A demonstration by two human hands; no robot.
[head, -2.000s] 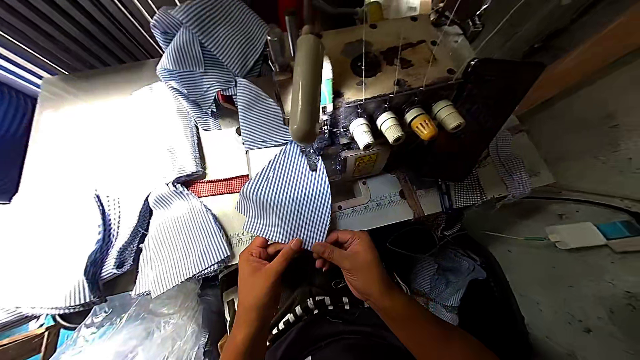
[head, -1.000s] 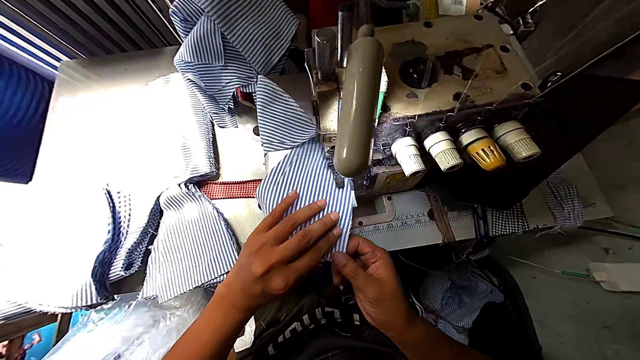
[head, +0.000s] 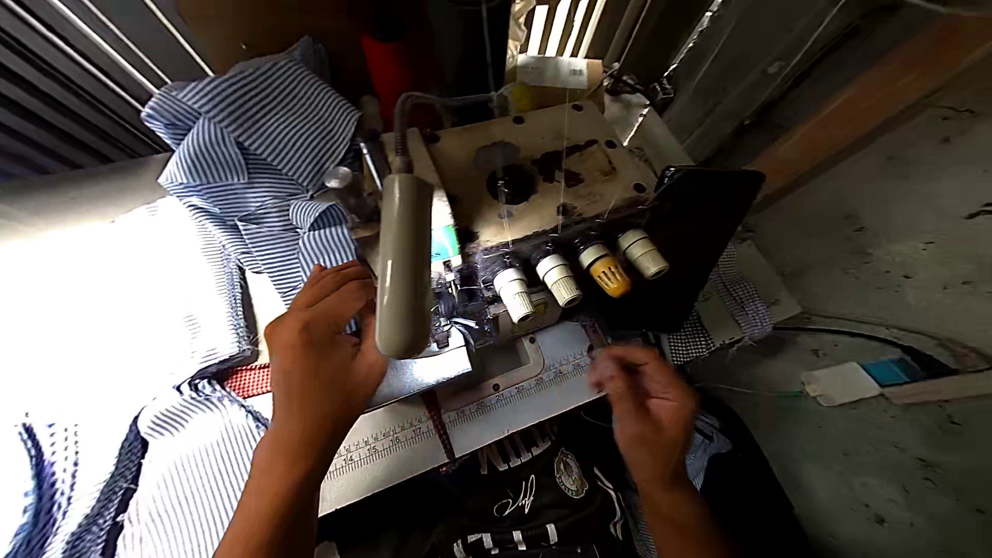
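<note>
My left hand (head: 322, 349) is raised beside the lamp head, its fingertips at the lower end of a striped fabric piece (head: 325, 236); whether they grip it is hidden. That piece joins a heap of blue-and-white striped fabric (head: 256, 139) behind it. My right hand (head: 647, 403), blurred, hovers by the front edge of the sewing machine's table, fingers curled; I cannot tell if it holds anything. Between my hands are the overlock sewing machine (head: 535, 178), its presser foot area (head: 453, 318) and a measuring tape strip (head: 496, 403) along the table edge.
A grey lamp head (head: 404, 263) hangs before the machine, left of four tension knobs (head: 560, 279). Stacked striped pieces (head: 194, 473) lie at the left, near a red checked strip (head: 249, 380). A dark panel (head: 697, 240) stands at the right, with checked cloth (head: 736, 298) beyond it.
The striped piece in front of the machine has gone from there. My left hand has moved up and left to the fabric by the heap; my right hand has moved right. The view has shifted.
</note>
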